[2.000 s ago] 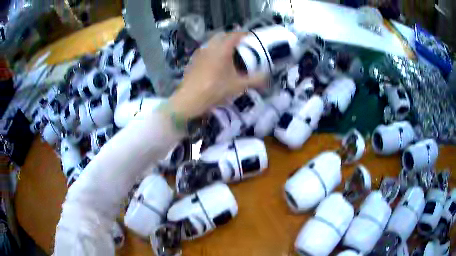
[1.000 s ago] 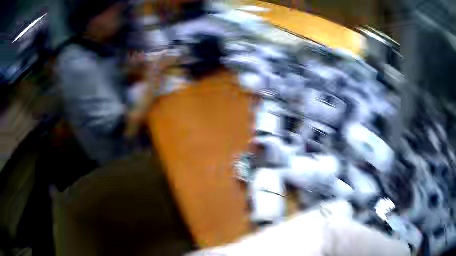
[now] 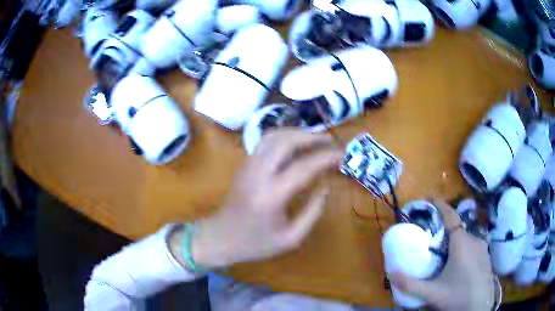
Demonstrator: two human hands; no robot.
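Observation:
A white camera body point(image 3: 414, 249) is in my right hand point(image 3: 465, 261), at the lower right. My right fingers and thumb wrap around it. Its open end faces up and away, and dark and thin red wires run from it to a small circuit board point(image 3: 372, 163). The board stands out over the table, left of and beyond the body. My left hand point(image 3: 277, 197) is left of the board, slightly blurred, with thumb and fingers apart. Its fingertips are close to the board's left edge; contact is unclear. I see nothing held in it.
Part-built white cameras point(image 3: 243, 76) lie beyond my hands. One body point(image 3: 341, 76) with an attached base shell point(image 3: 263, 126) lies just beyond my left hand. More cameras point(image 3: 493, 146) crowd the right side. The orange-brown table point(image 3: 79, 170) has a curved-looking near edge in front of me.
The view has swung from the piles and another person back down to the table before me. Both hands now show, the right around a camera body with a wired board.

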